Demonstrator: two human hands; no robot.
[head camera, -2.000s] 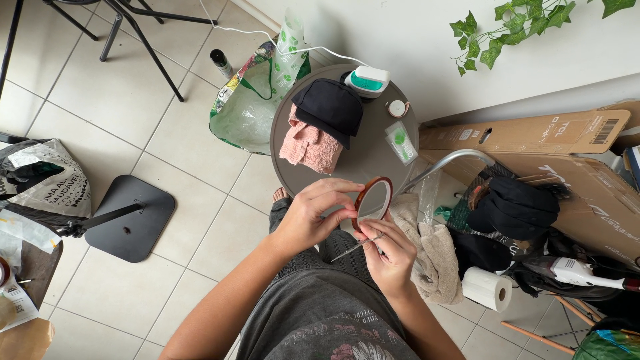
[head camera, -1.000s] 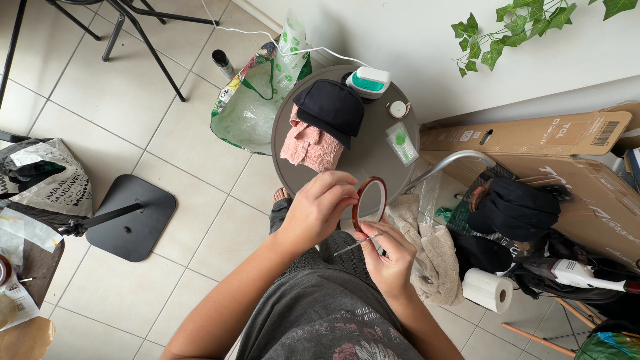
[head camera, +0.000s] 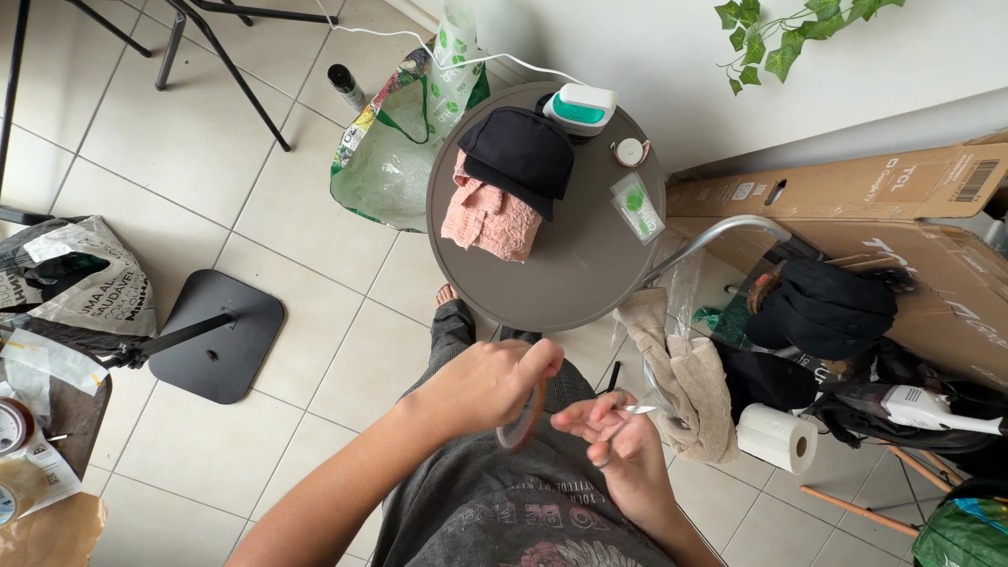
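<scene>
My left hand (head camera: 484, 386) grips a roll of reddish-brown tape (head camera: 521, 421), which hangs below the fingers and is blurred. Close to its right, my right hand (head camera: 618, 441) has its palm turned up and its fingers curled around small metal scissors (head camera: 634, 409), whose blades stick out between the fingers. The hands are apart, in front of my grey printed shirt. Beyond them is a round grey table (head camera: 583, 276) with a black cap (head camera: 520, 153) lying on a folded pink towel (head camera: 492, 220).
On the table's far side stand a white and teal handheld device (head camera: 583, 106), a measuring tape (head camera: 630, 151) and a plastic packet (head camera: 638, 206). Cardboard boxes (head camera: 850, 185), a beige towel (head camera: 693, 386) and a paper roll (head camera: 776, 437) are at right. A black stand base (head camera: 216, 335) is at left.
The hands have moved apart, and the tape roll, held between both hands before, is now in my left hand only. My right hand has turned palm up with the scissors.
</scene>
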